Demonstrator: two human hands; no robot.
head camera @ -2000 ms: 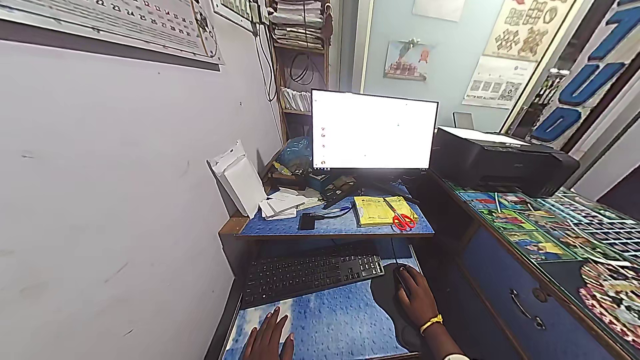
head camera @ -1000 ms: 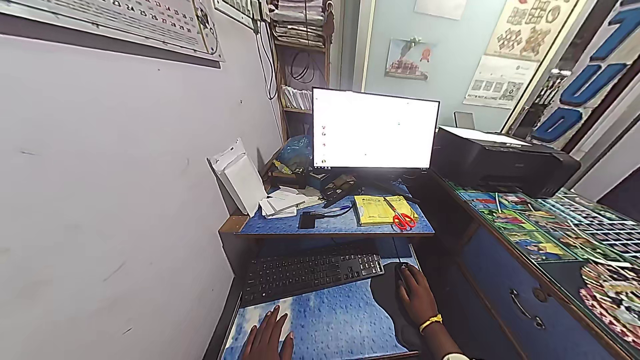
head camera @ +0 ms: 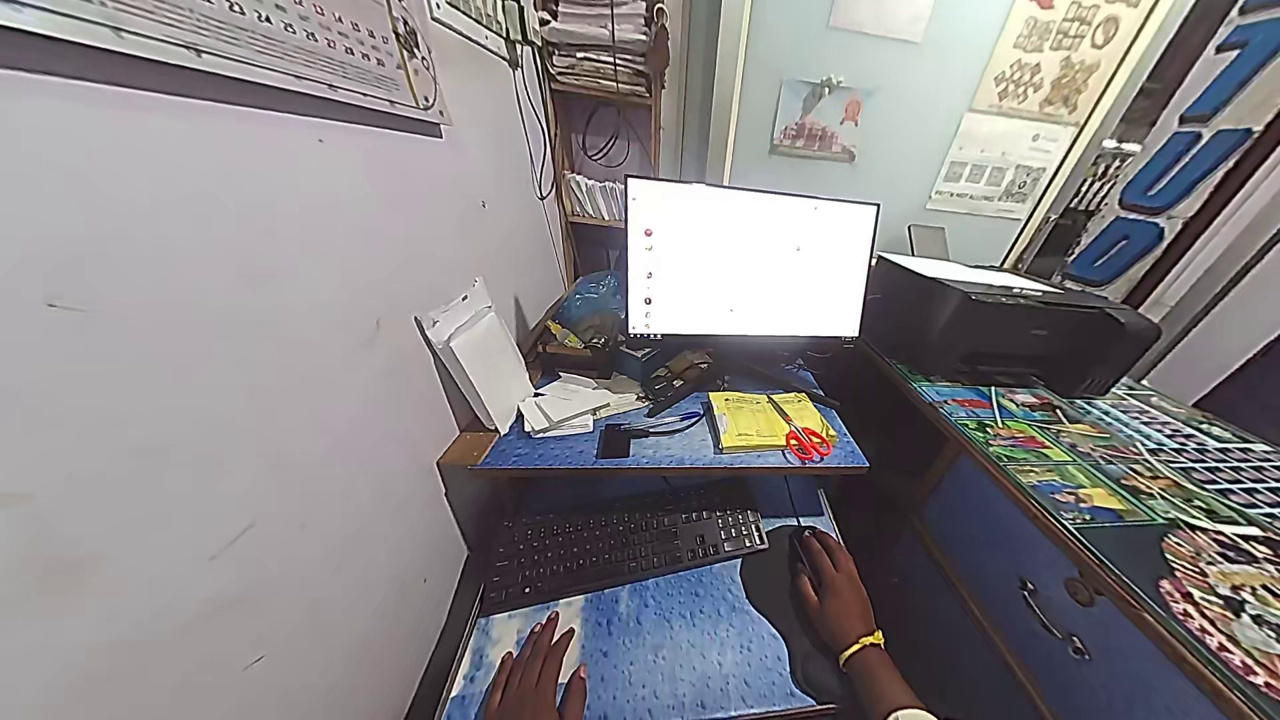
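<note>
My right hand [head camera: 832, 590] rests over a black computer mouse [head camera: 803, 545] on a black mouse pad [head camera: 775, 605], its fingers draped on the mouse, with a yellow band at the wrist. My left hand [head camera: 535, 672] lies palm down on the blue patterned keyboard tray [head camera: 650, 640], fingers spread and holding nothing. Between and beyond the hands is a black keyboard [head camera: 630, 540]. On the shelf above stands a monitor [head camera: 750, 265] with a bright, mostly white screen.
Red-handled scissors [head camera: 808, 443] lie on yellow printed papers [head camera: 745, 420]. Left of them are a black cable [head camera: 665, 428], loose white papers [head camera: 565, 402] and a white packet [head camera: 485, 360] against the wall. A black printer [head camera: 1010, 325] stands on the right counter, above a drawer with a metal handle [head camera: 1042, 610].
</note>
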